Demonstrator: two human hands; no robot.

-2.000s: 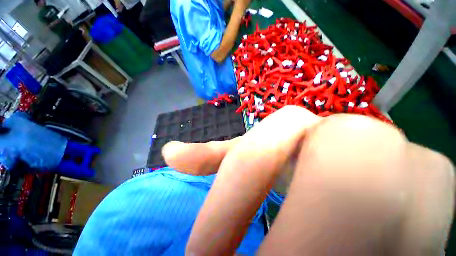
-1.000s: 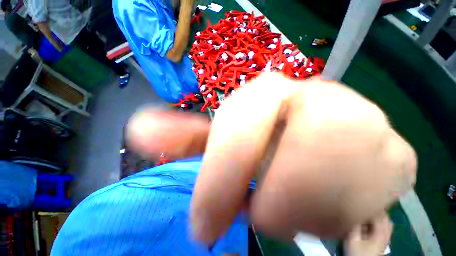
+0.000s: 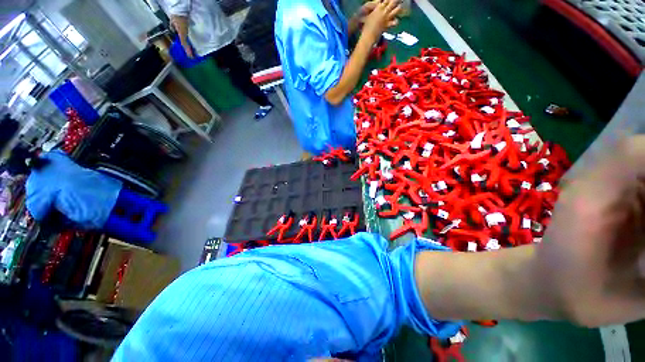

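My left hand (image 3: 609, 233) is large, blurred and cut off by the right edge. Its forearm comes out of a rolled blue sleeve and passes over the near end of a heap of red clamps (image 3: 452, 141). Many clamps carry small white pieces. Whether the fingers hold anything is hidden. My right hand does not show clearly; a sliver of skin lies at the bottom edge. A dark tray (image 3: 265, 198) with a grid of pockets lies left of the heap, with several red clamps (image 3: 305, 226) along its near side.
A worker in blue (image 3: 311, 78) sits beyond the tray at the bench, both hands raised together. A dark green conveyor (image 3: 523, 63) with a pale edge strip runs behind the heap. A grey post (image 3: 615, 134) stands at right. Another person (image 3: 205, 28) stands at back left, near a wheelchair (image 3: 124, 152).
The large hand near the camera has moved right, uncovering the tray, its clamps and more of the heap. The view has shifted. The seated worker's hands now show together.
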